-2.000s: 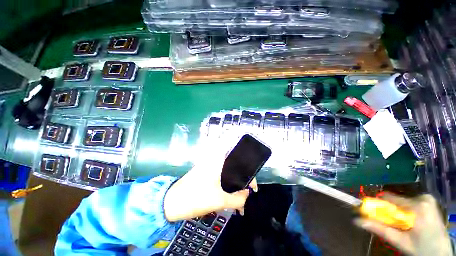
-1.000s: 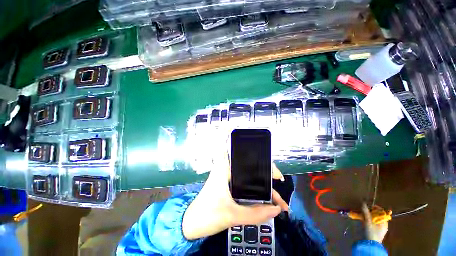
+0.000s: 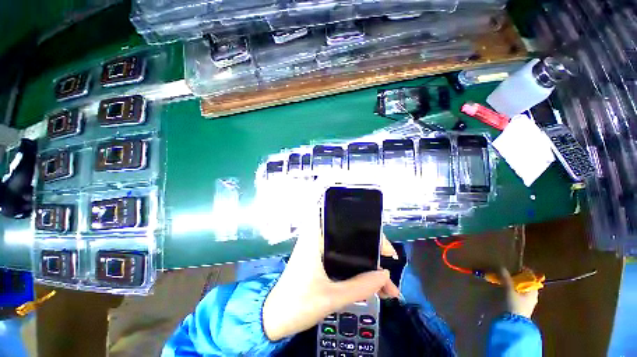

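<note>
An open flip phone (image 3: 353, 230) is upright at the bench's front edge, its glossy black screen above a silver-grey keypad with green and red keys. My left hand (image 3: 300, 296) is shut on it around the hinge, thumb across below the screen. My right hand (image 3: 520, 301) is low at the right, below the bench edge, around an orange-yellow air blow gun (image 3: 529, 282). The gun's thin nozzle points right, away from the phone, and a red coiled hose runs left from it. The right fingers are small and partly hidden.
A glaring lens tray (image 3: 279, 202) with black lenses lies behind the phone. A phone tray (image 3: 159, 237) is at the left. Stacked trays (image 3: 314, 66) stand on a wooden board (image 3: 279, 97) at the back. At the right are a white wipe (image 3: 524, 148), red item (image 3: 484, 115), bottle (image 3: 520, 89) and keypad part (image 3: 571, 150).
The air gun has moved from near the phone to low at the right, its nozzle now pointing right. The phone has turned from tilted to upright, facing me. The view has shifted.
</note>
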